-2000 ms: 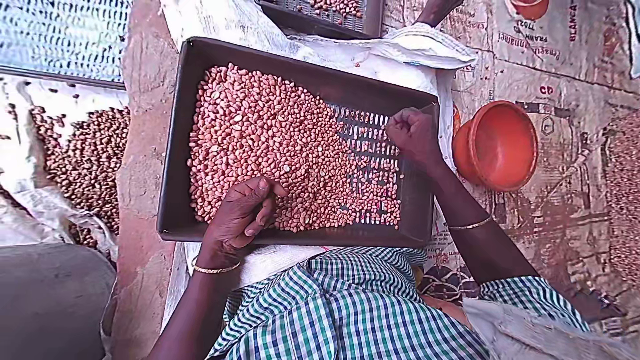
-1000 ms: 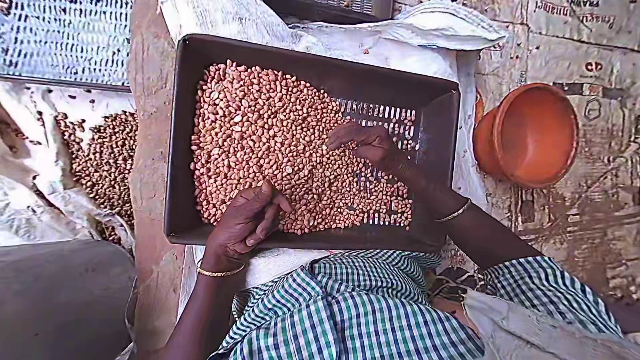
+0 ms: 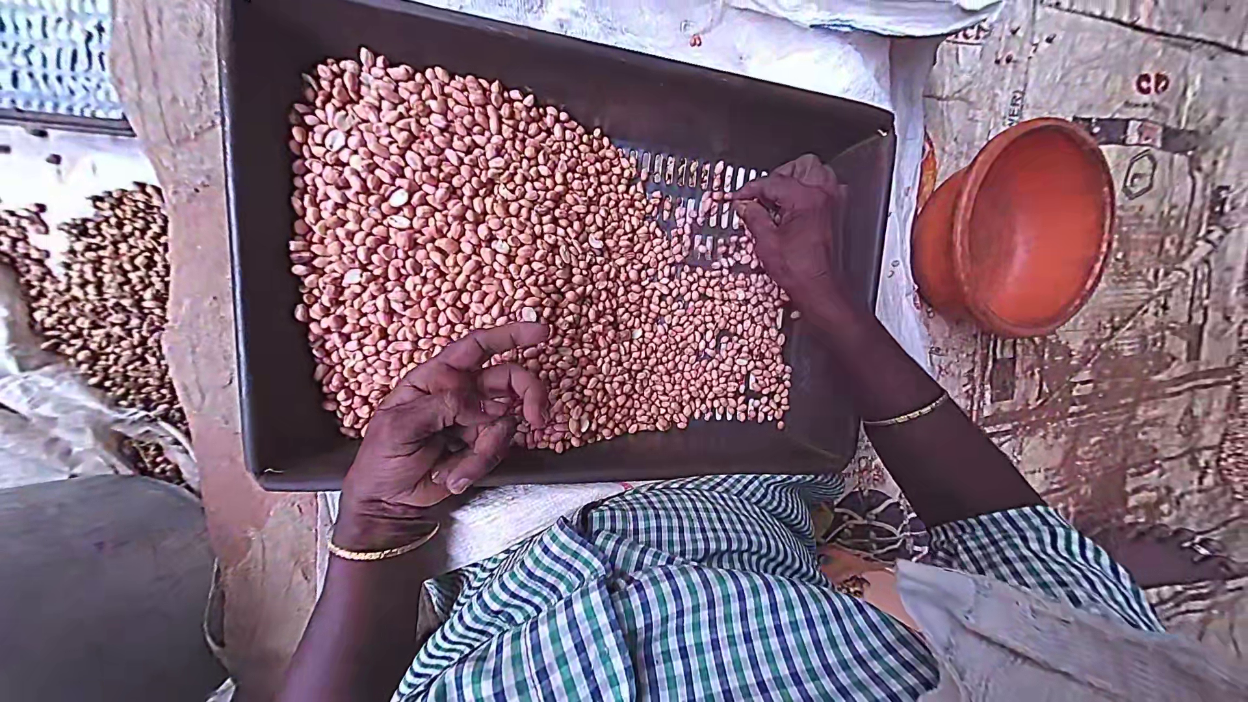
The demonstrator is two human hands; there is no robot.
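A black plastic tray (image 3: pixel 819 448) with a slotted bottom lies across my lap. Pinkish shelled peanuts (image 3: pixel 468 214) cover most of it, heaped on the left and thinner on the right, where slots show. My left hand (image 3: pixel 444 424) is over the near left edge of the heap, fingers curled and apart, and I see nothing held in it. Over the bare slots at the right side is my right hand (image 3: pixel 795 219), its thumb and forefinger close together near a few peanuts; whether something is between them cannot be told.
An orange plastic bowl (image 3: pixel 1038 229) is tilted beside the tray's right side, on printed sacking (image 3: pixel 1102 409). At the left, darker nuts or pods (image 3: pixel 117 292) lie on a white sheet, below a light slotted tray (image 3: pixel 58 63). A grey rounded thing (image 3: pixel 97 585) fills the lower left.
My right hand has moved from above the peanuts, right of the middle, to the tray's right part. The left hand's fingers are more spread than before. The view has come closer.
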